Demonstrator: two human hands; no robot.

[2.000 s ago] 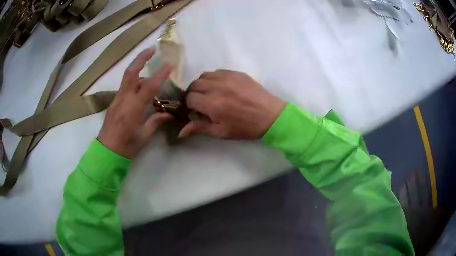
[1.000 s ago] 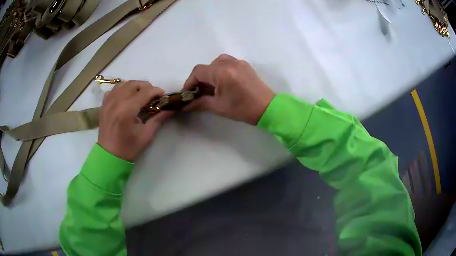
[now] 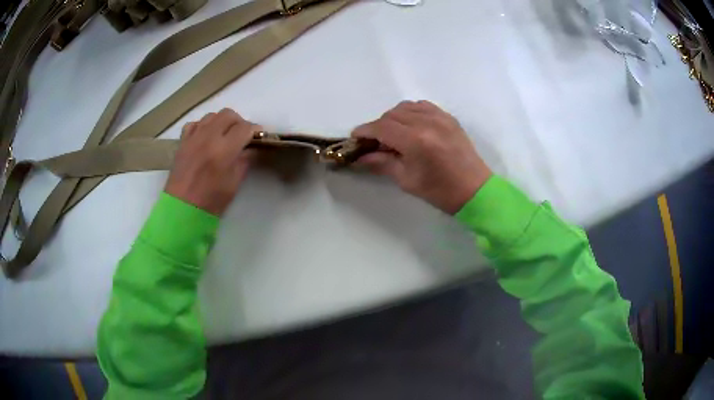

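A tan webbing strap (image 3: 117, 157) runs from the left side of the table into my left hand (image 3: 213, 156). Between my hands is the strap's folded end (image 3: 293, 141), seen nearly edge-on, with gold hardware (image 3: 335, 151) at its right part. My left hand is closed on the folded part's left end. My right hand (image 3: 423, 150) pinches its right end beside the gold hardware. The fingers hide both ends of the folded part. The rest of the strap lies in crossing loops with a gold buckle (image 3: 290, 8) at the top.
The white table (image 3: 313, 258) has its near edge below my hands. Folded tan bundles (image 3: 149, 9) lie at the far left. Clear plastic (image 3: 629, 35) and a gold hardware pile (image 3: 695, 70) are at the far right. A dark floor with a yellow line (image 3: 672, 273) shows beyond the edge.
My hands have moved apart, the right hand further right, and the folded part between them looks longer and straighter. The gold hook seen above my left hand a second ago no longer shows there.
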